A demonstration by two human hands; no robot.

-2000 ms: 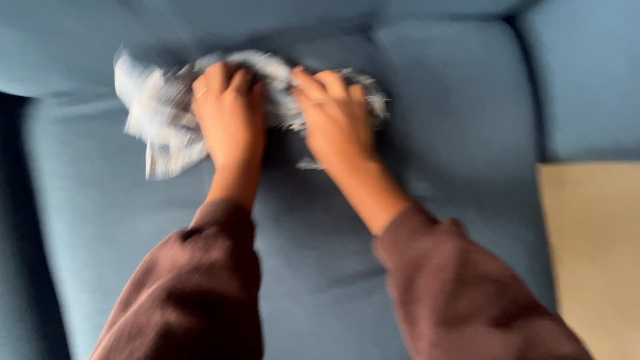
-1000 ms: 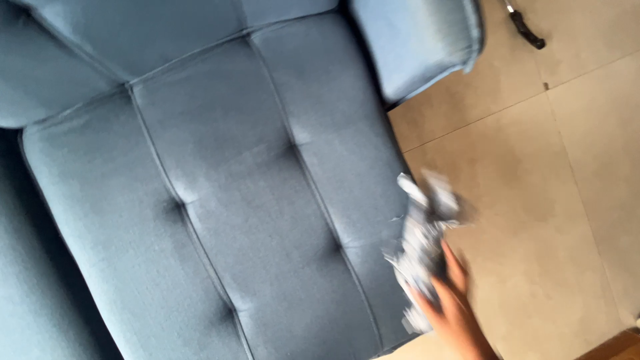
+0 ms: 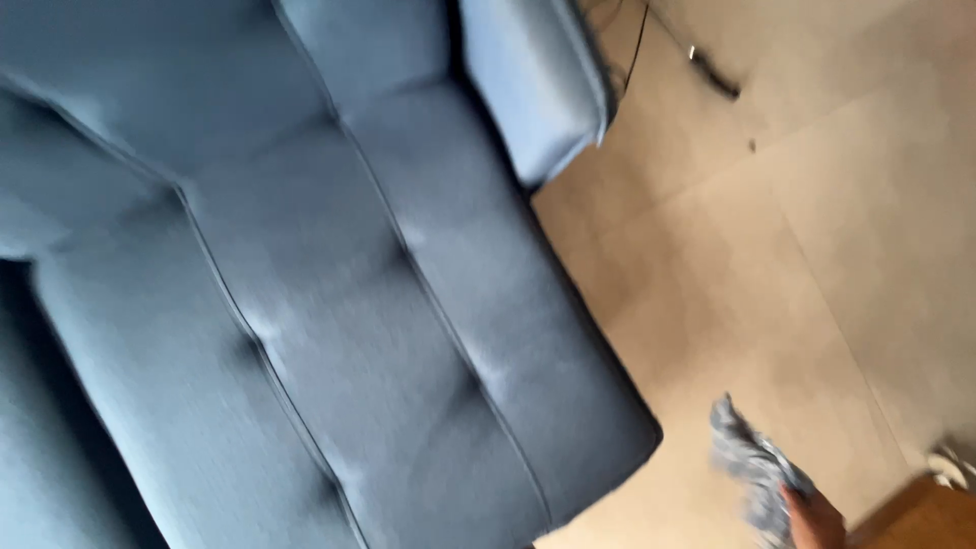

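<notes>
At the bottom right of the head view, my right hand [image 3: 816, 518] is shut on a crumpled grey and white cloth [image 3: 751, 465], which hangs over the tiled floor beyond the sofa's corner. Only part of that hand shows, and motion blurs it. The blue tufted sofa seat [image 3: 358, 328] fills the left and middle of the view, with seams and button dimples across it. My left hand is out of view.
A padded blue armrest [image 3: 534, 84] rises at the seat's upper right. Beige floor tiles [image 3: 732, 305] lie beyond, with a black-handled object [image 3: 714, 74] and a thin dark cable [image 3: 637, 49] on them. A brown wooden surface [image 3: 926, 511] shows at the lower right corner.
Both hands were on the cloth over the seat at first; the right hand then carried it right, past the seat's edge. The left hand has left the view. The view has shifted strongly.
</notes>
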